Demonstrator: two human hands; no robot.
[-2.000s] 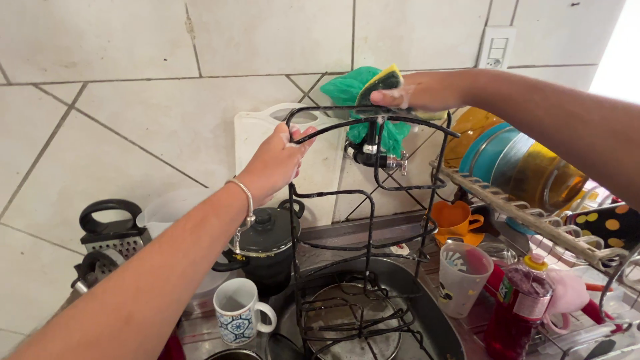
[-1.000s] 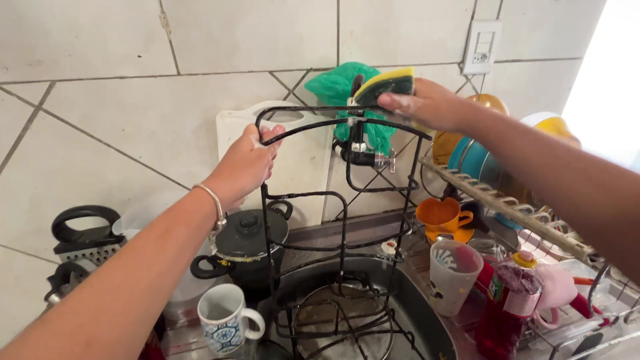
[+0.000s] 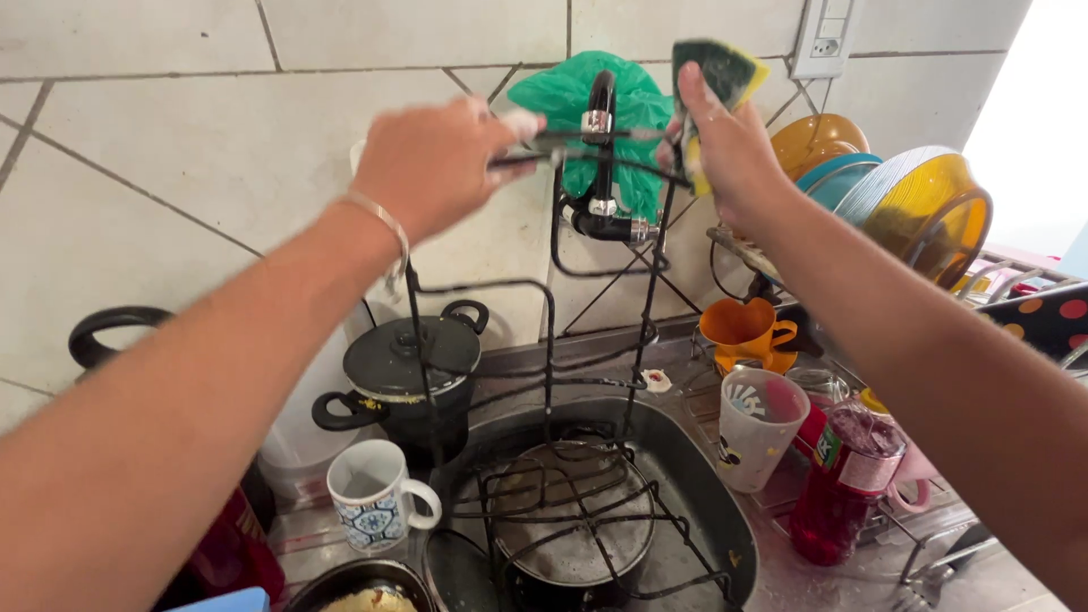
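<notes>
A black wire stove grate [image 3: 548, 340] stands upright over a dark roasting pan [image 3: 731, 510], and a second black grate [image 3: 586, 518] lies in the pan above a round pot. My left hand [image 3: 442, 166] grips the upright grate's top bar at its left end. Soap suds are on its fingers. My right hand [image 3: 731, 136] holds a green and yellow sponge [image 3: 722, 72], folded round the right end of that top bar. Behind the bar is a black faucet [image 3: 602, 102] with a green plastic bag [image 3: 637, 93] around it.
A lidded black pot [image 3: 412, 365] and a patterned mug [image 3: 374, 501] stand at the left. To the right are an orange cup [image 3: 739, 327], a frosted cup [image 3: 759, 433], a bottle of red liquid [image 3: 841, 484] and a dish rack [image 3: 1033, 272] with plates and bowls.
My right hand has moved to the right end of the top bar, and the sponge, which lay flatter before, now points up. My left hand still holds the bar.
</notes>
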